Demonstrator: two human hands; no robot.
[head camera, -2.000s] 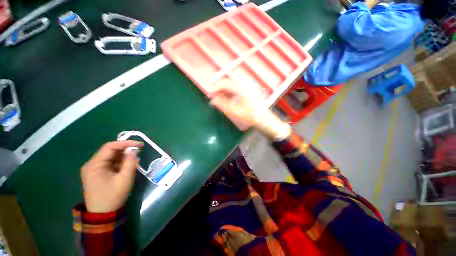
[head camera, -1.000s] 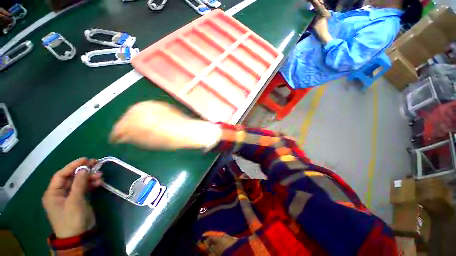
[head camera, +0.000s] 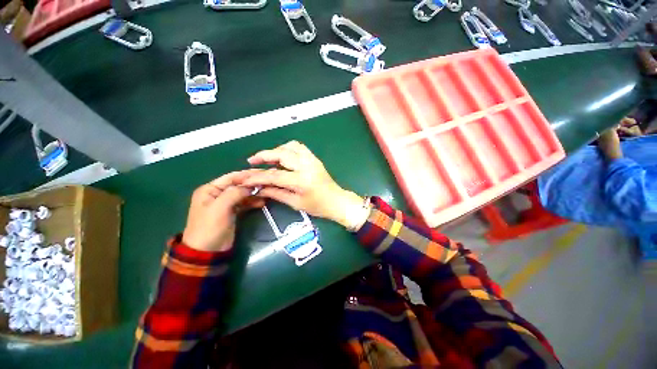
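A white loop unit (head camera: 300, 238) with a blue and white block at its near end lies on the green bench in front of me. Its far end is hidden under my fingers. My left hand (head camera: 220, 207) holds that far end, with a bit of white showing between the fingertips. My right hand (head camera: 306, 184) lies over it from the right, its fingers touching my left fingers. I cannot tell whether the right fingers grip anything. An open brown carton (head camera: 99, 263) at the left holds a heap of small white parts (head camera: 39, 277).
A salmon-pink compartment tray (head camera: 461, 130) lies at the right, overhanging the bench edge. Several loop units (head camera: 200, 76) lie on the dark green belt behind a white rail (head camera: 238, 128). A grey post (head camera: 68, 101) rises at the left. A person in blue (head camera: 605, 176) sits at the far right.
My right hand has come from the tray side to meet my left hand at the unit's far end. The view has swung left, so the carton of white parts now shows.
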